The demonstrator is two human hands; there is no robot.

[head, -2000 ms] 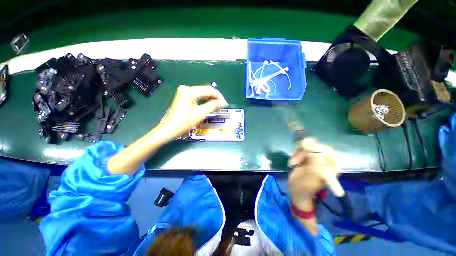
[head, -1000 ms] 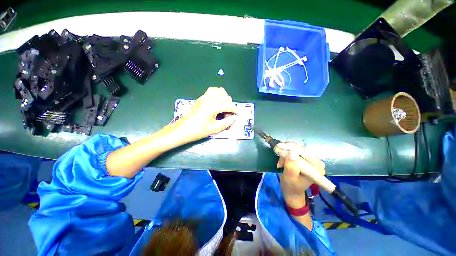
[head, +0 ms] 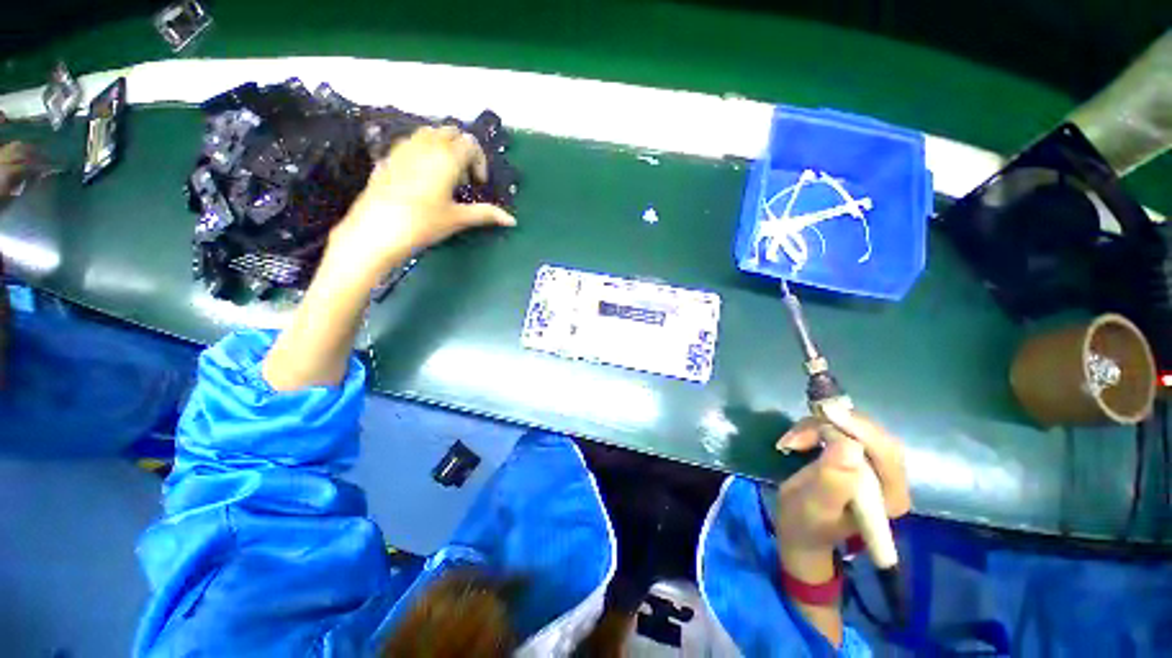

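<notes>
My left hand (head: 418, 193) is at the right part of the heap of black plastic modules (head: 276, 180), thumb pointing right and fingers over the pieces; whether it grips one is hidden. My right hand (head: 842, 482) holds the soldering iron (head: 859, 495) by its cream handle, its metal tip pointing up near the front edge of the blue bin (head: 910, 212). A white phone assembly (head: 622, 324) with a dark label-like strip lies flat on the green bench between the hands, untouched.
Thin white leads (head: 810, 219) lie in the bin. At right are a brown cup (head: 1073, 373) with silvery contents and a black round-mouthed housing (head: 1047, 225). A white scrap (head: 650, 216) lies behind the assembly. Phone assemblies (head: 106, 129) and another person's hand (head: 16, 167) are at far left.
My left hand has left the white assembly and moved left to the black heap. The iron has moved from beside the assembly towards the blue bin. The view has shifted.
</notes>
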